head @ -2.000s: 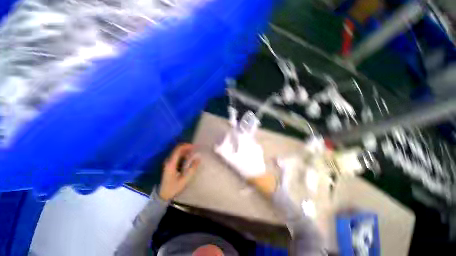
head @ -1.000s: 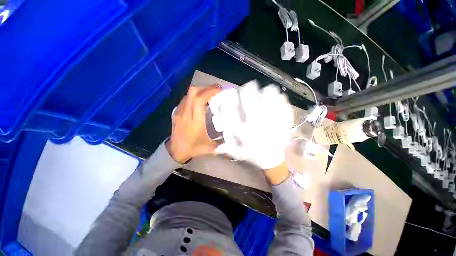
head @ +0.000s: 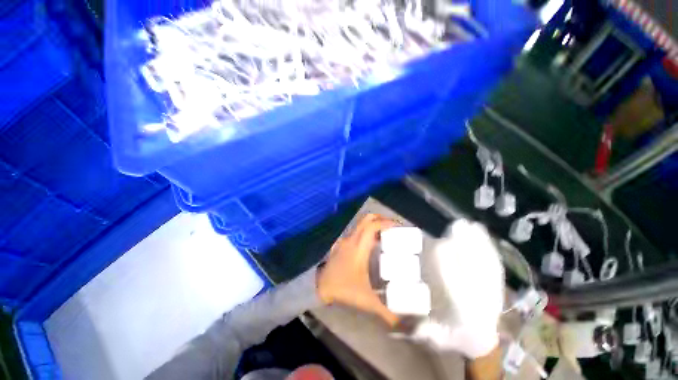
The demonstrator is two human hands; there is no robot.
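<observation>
My bare left hand (head: 353,271) is closed round a stack of three white power adapters (head: 402,269), held above the beige work mat (head: 357,338). The adapter ends face my right hand. My right hand (head: 470,286) wears a white glove and is beside the adapters on their right, close to them at the lower end. Glare washes out its fingers, so whether it holds anything is hidden. The cords of the held adapters cannot be made out.
A deep blue crate (head: 297,145) full of white corded adapters stands ahead on the left. A white sheet (head: 149,297) lies in a lower blue crate. The dark green conveyor (head: 446,204) carries corded adapters (head: 505,204). A pale bottle (head: 587,338) and loose adapters lie at lower right.
The view has swung left and up, bringing the filled crate into sight. The hands, earlier overlapping, are now more apart, with the adapters showing between them in my left hand.
</observation>
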